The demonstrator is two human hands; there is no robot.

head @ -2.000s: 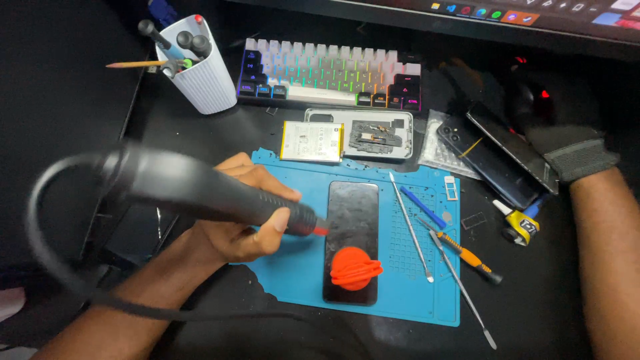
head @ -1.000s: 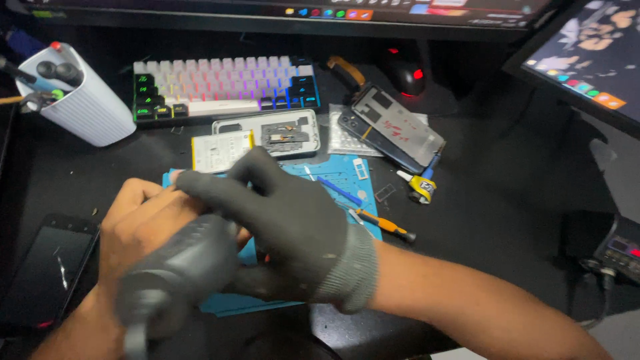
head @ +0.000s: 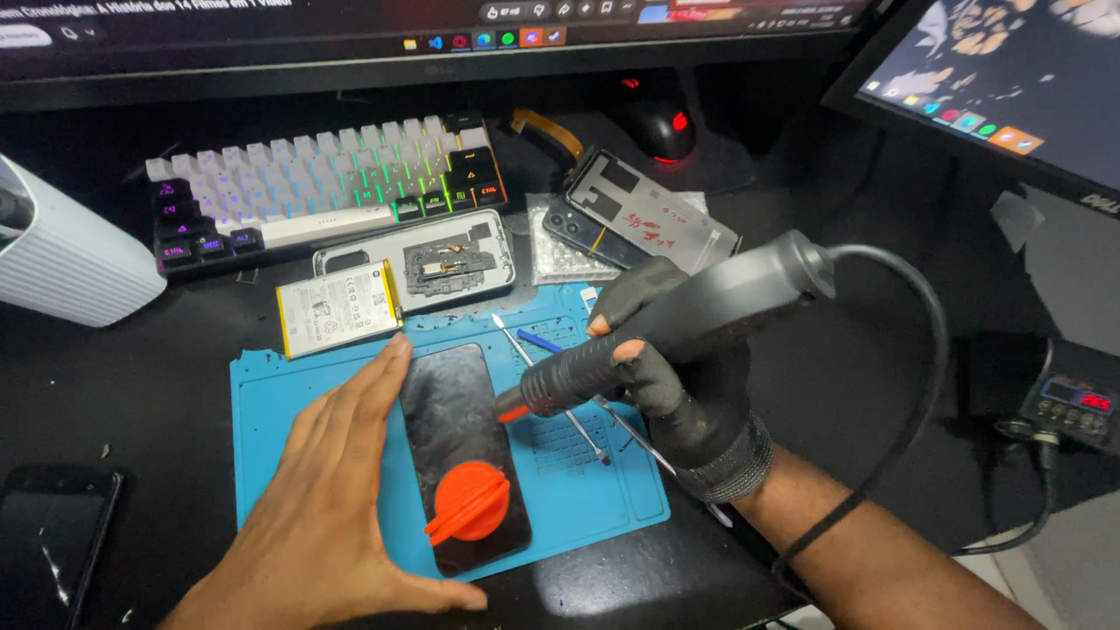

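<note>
A smartphone lies screen up on a blue silicone repair mat, with a red suction cup stuck on its lower part. My gloved right hand grips a black hot air gun, its nozzle pointing at the phone's right edge. My bare left hand rests along the phone's left side, fingers extended, thumb apart, holding nothing. To the right of the phone lie metal spudgers and a blue pry tool. A phone battery sits at the mat's top edge.
Behind the mat are an opened phone housing, a backlit keyboard, stacked phone parts on bubble wrap and a mouse. The heat station stands right, its cable looping past my forearm. Another phone lies far left.
The hot air gun, in my left hand two seconds ago, is now in my gloved right hand. One second ago both hands were together at it. My left hand now lies beside the phone.
</note>
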